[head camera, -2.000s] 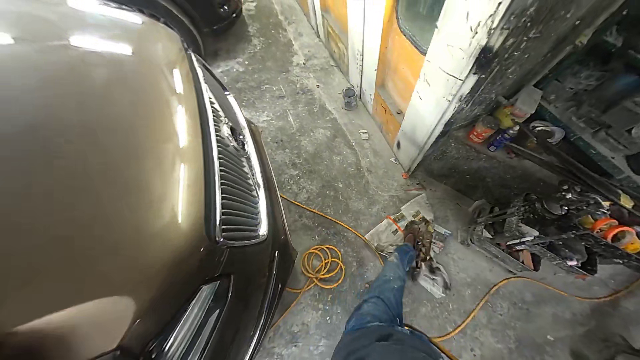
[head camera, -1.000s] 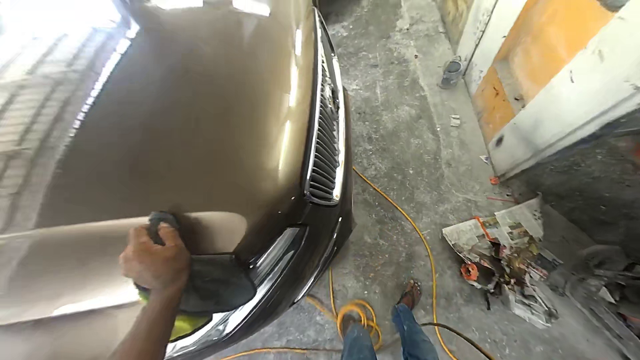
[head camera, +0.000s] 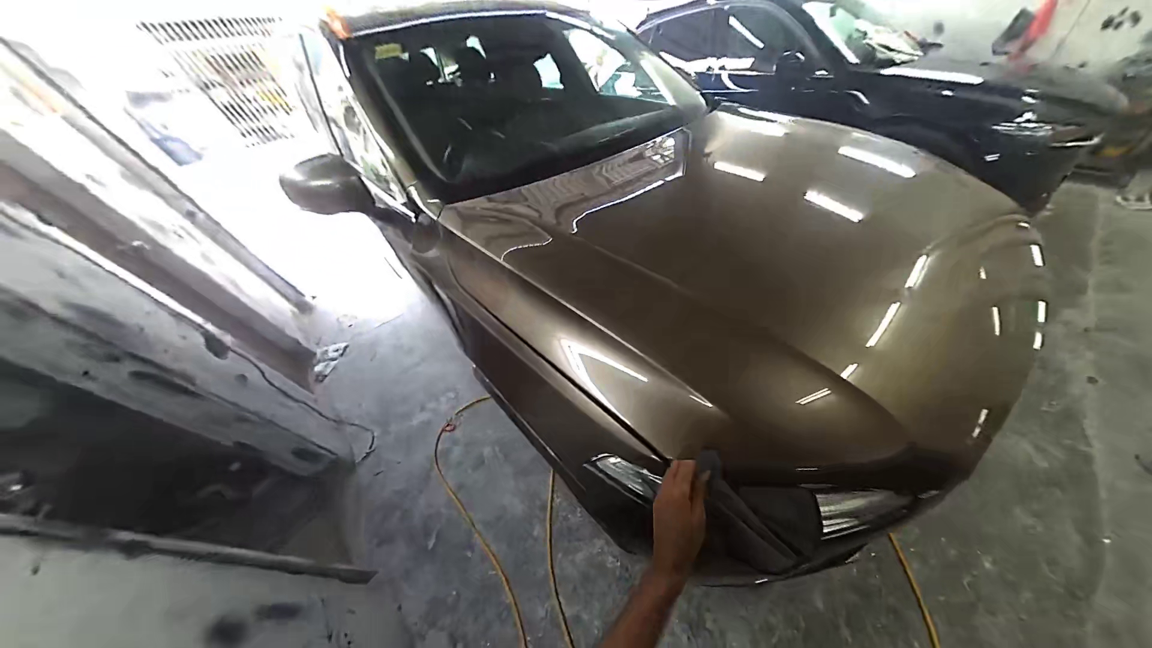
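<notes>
My left hand [head camera: 679,522] holds a bunched end of a dark cloth [head camera: 765,526] at the front corner of a glossy brown car's hood [head camera: 720,333]. The cloth hangs to the right of the hand and covers part of the headlight [head camera: 859,511]; another part of the lamp's clear lens [head camera: 625,475] shows to the left of the hand. Whether the hand presses on the paint cannot be told. My right hand is out of view.
A yellow hose [head camera: 477,531] lies on the concrete floor [head camera: 396,504] beside the car. A side mirror [head camera: 326,184] juts out at the left. A dark car [head camera: 864,99] stands behind, and a worn wall [head camera: 162,360] runs along the left.
The view has swung from the grille and floor toward the windshield. My left hand, unseen two seconds ago, held a dark cloth over the hood's front one second ago and still holds it.
</notes>
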